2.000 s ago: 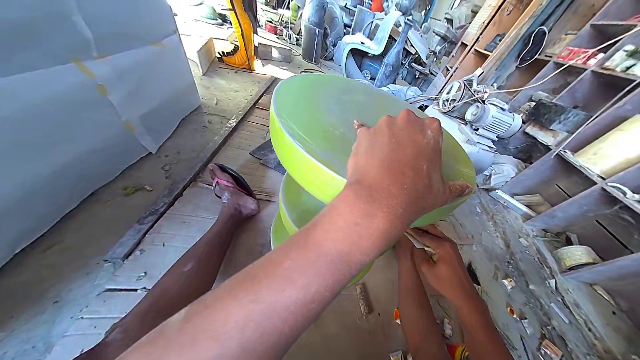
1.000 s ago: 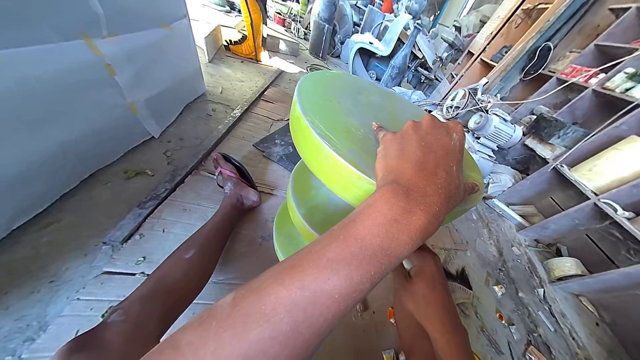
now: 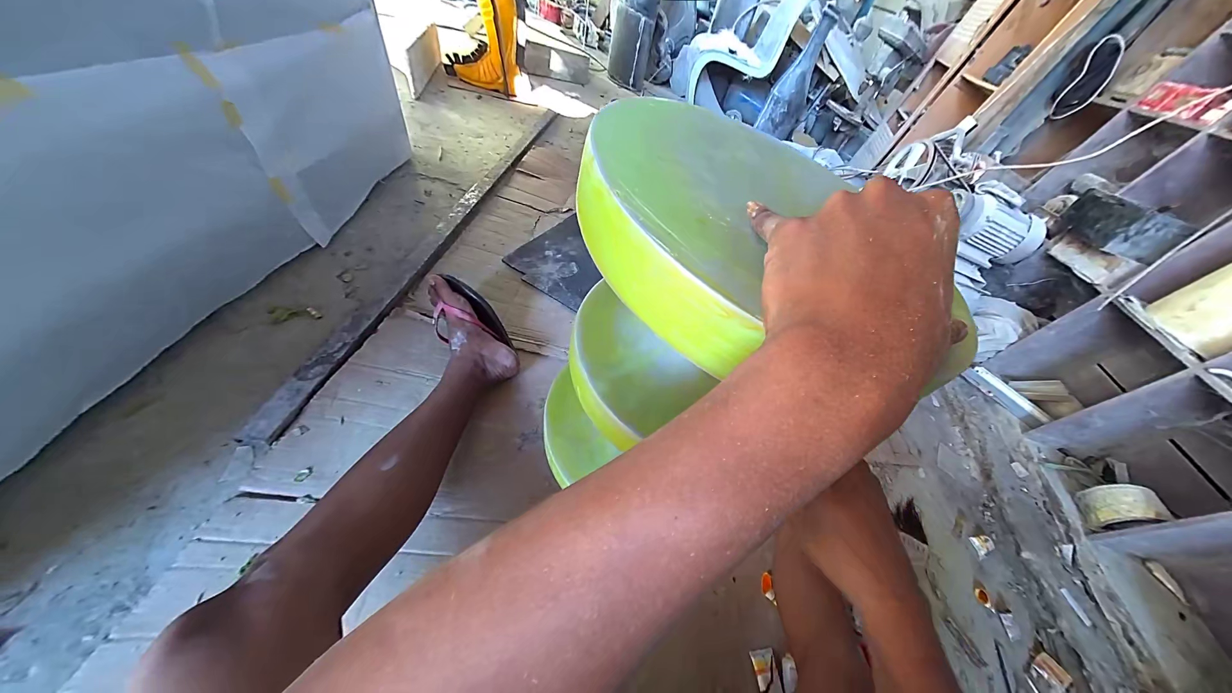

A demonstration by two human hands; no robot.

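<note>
A yellow-green round disc (image 3: 664, 260) with a smooth, pale-streaked top face tilts at the middle of the view. Two smaller-looking green round tiers, a middle one (image 3: 635, 361) and a lower one (image 3: 573, 433), show below it; how they are joined is hidden. My left hand (image 3: 857, 260) grips the upper disc at its right side, one fingertip on the top face and another digit at the right rim. Under my left forearm, my right forearm and wrist (image 3: 857, 520) reach up toward the underside of the discs; the fingers of that hand are hidden.
My sandalled foot (image 3: 472, 332) rests on flattened cardboard (image 3: 481, 423) beside a dark flat sheet (image 3: 558, 262). Paper-like sheeting (image 3: 192, 173) hangs at left. Wooden shelving (image 3: 1107, 414) with a tape roll (image 3: 1121, 505) stands at right, near an electric motor (image 3: 1001, 229). Scraps litter the floor.
The discs and my left hand have shifted slightly right in the view. The right hand's fingers, visible below the upper disc two seconds ago, are now hidden behind my left forearm.
</note>
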